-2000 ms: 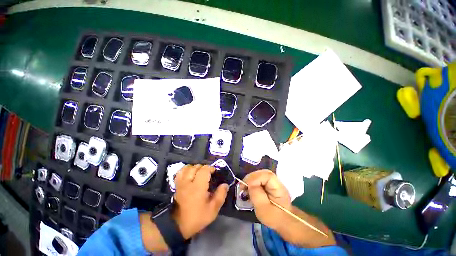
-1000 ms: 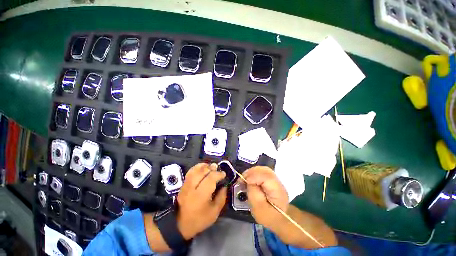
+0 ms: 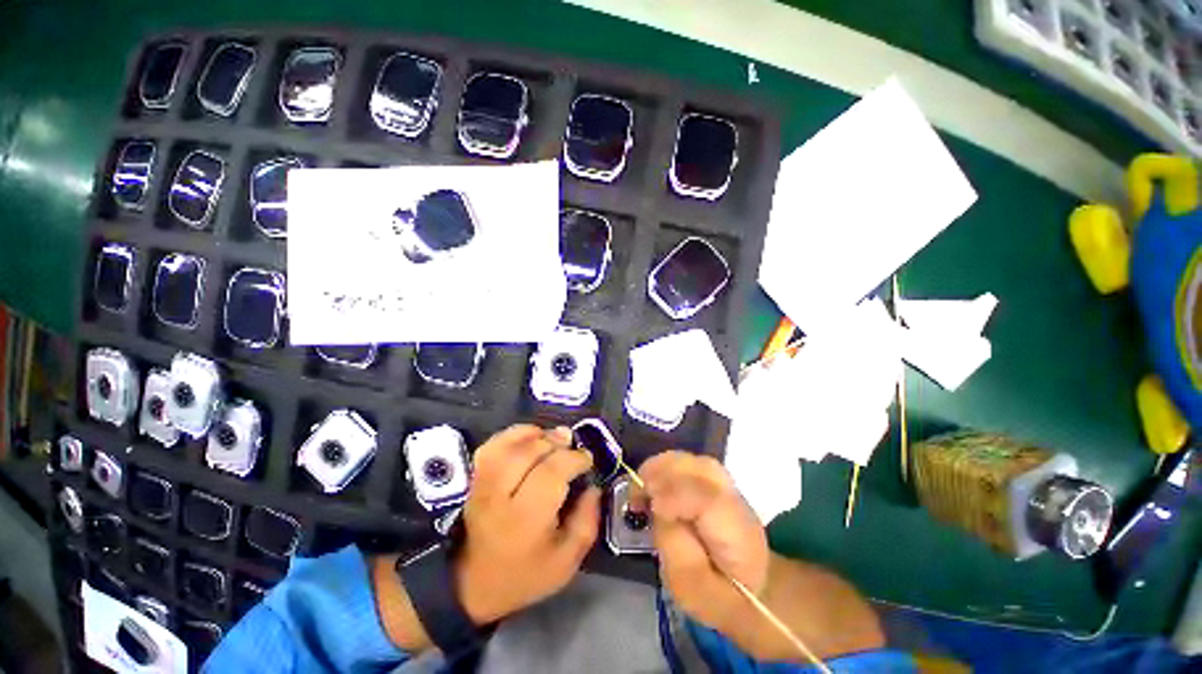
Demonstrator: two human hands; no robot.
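My left hand (image 3: pixel 525 524) is shut on a dark watch case (image 3: pixel 597 450) with a shiny rim, held over the near right part of the foam tray (image 3: pixel 508 296). My right hand (image 3: pixel 701 527) holds a thin bamboo stick (image 3: pixel 765 610) like a pen. The stick's tip is at the right side of the case's rim; whether it touches cannot be told. My left fingers hide part of the case. A back-up watch assembly (image 3: pixel 633 521) lies in a pocket beneath my right hand. More watches, screen up and back up, sit in the tray's pockets.
A label slip (image 3: pixel 356 283) lies on the tray with a watch (image 3: pixel 442 221) on it. Right of the tray are a white sheet (image 3: pixel 863 204), crumpled wipes (image 3: pixel 844 395), spare sticks (image 3: pixel 853 495), a tan bottle with a metal top (image 3: pixel 1008 498) and a blue-and-yellow object (image 3: pixel 1167 290).
The view has shifted, so the tray appears further left and higher. Both hands keep their holds, and the stick has turned to a steeper angle.
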